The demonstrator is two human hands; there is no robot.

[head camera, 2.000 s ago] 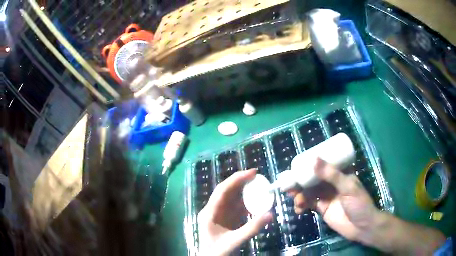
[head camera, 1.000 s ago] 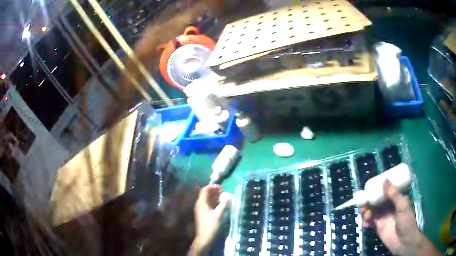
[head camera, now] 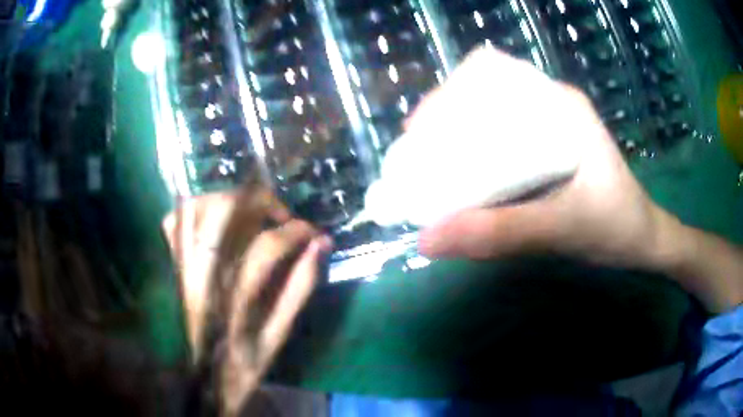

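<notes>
My right hand (head camera: 562, 195) is closed around the white squeeze bottle (head camera: 481, 130). The bottle is tilted, its narrow tip pointing down and left, over the front edge of the clear blister tray (head camera: 346, 73). The tray holds rows of small glossy black parts (head camera: 305, 102) with bright centres. My left hand (head camera: 244, 252) is at the tray's front left corner, its fingertips close to the bottle tip. The hand is blurred, and I cannot tell whether it holds or touches a part. The bottle and my hands hide some of the front rows.
A white round disc (head camera: 148, 50) lies on the green mat left of the tray. The slim white bottle (head camera: 112, 20) is cut off at the top left, near a blue bin's corner (head camera: 24, 12). The yellow tape roll (head camera: 732, 118) is cut off at the right edge.
The view has dropped closer over the tray. The bottle's tip has moved to the tray's front edge, and my left hand has come from the tray's left side to the front left corner.
</notes>
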